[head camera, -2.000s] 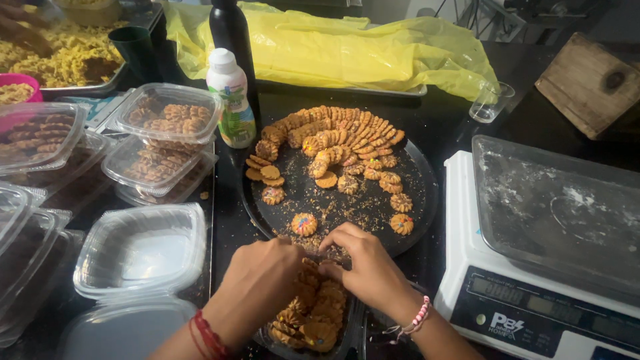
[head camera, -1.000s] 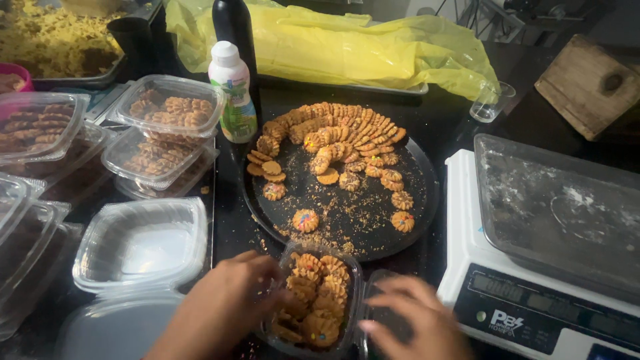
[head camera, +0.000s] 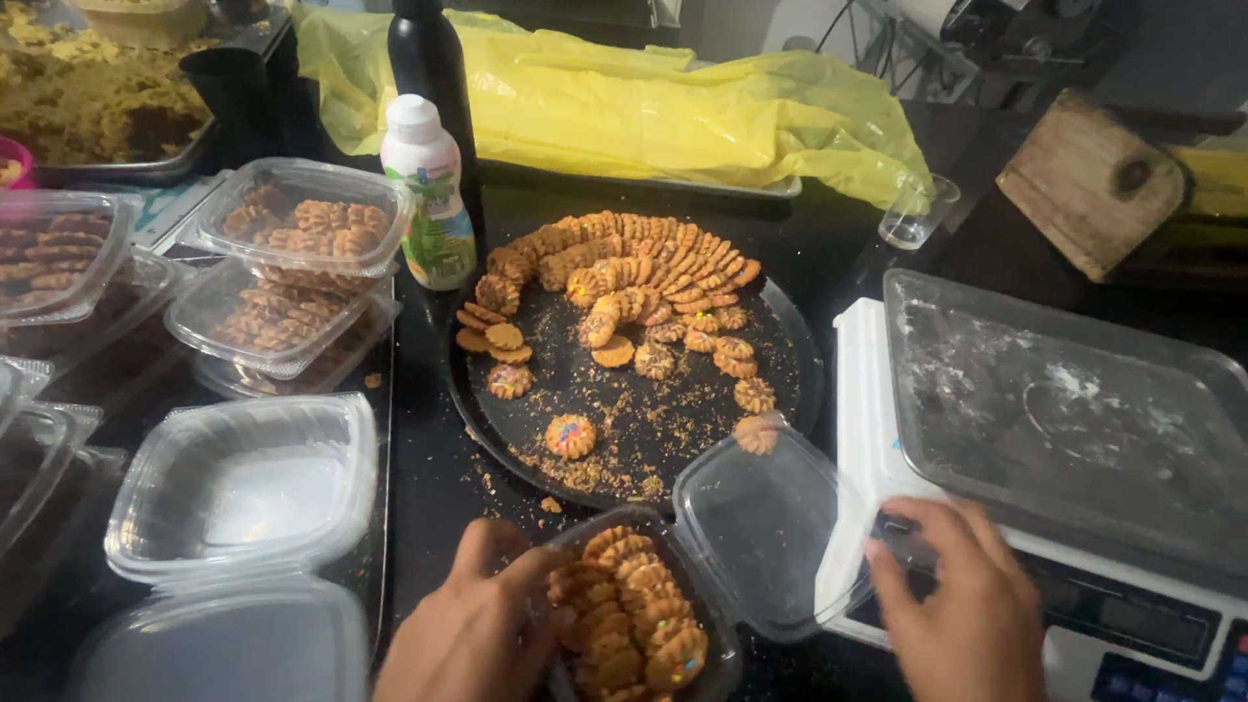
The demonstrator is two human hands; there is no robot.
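Note:
A clear plastic clamshell container [head camera: 721,639] full of ridged cookies [head camera: 634,609] sits at the bottom centre, its hinged lid [head camera: 760,526] raised on the right side. My left hand [head camera: 478,614] grips the container's left wall with bent fingers. Near the lid's right edge is my right hand [head camera: 951,585], fingers apart; any contact with the lid is unclear. Beyond the container, a round black tray [head camera: 809,390] carries rows of cookies along its far side, some with coloured sprinkles. One sprinkled cookie [head camera: 570,436] lies apart among crumbs.
Left stand open empty containers [head camera: 244,487] and stacked filled ones [head camera: 283,322]. A white bottle [head camera: 426,195] and a black bottle [head camera: 439,78] stand behind. A kitchen scale [head camera: 863,390] is at the right. Yellow plastic [head camera: 634,107], a small cup [head camera: 916,214] and a wooden block [head camera: 1092,185] lie farther back.
Both hands were together over the cookies in the container, then moved apart. The lid, low at the right a second ago, now stands raised. The right hand has moved right, beside the scale.

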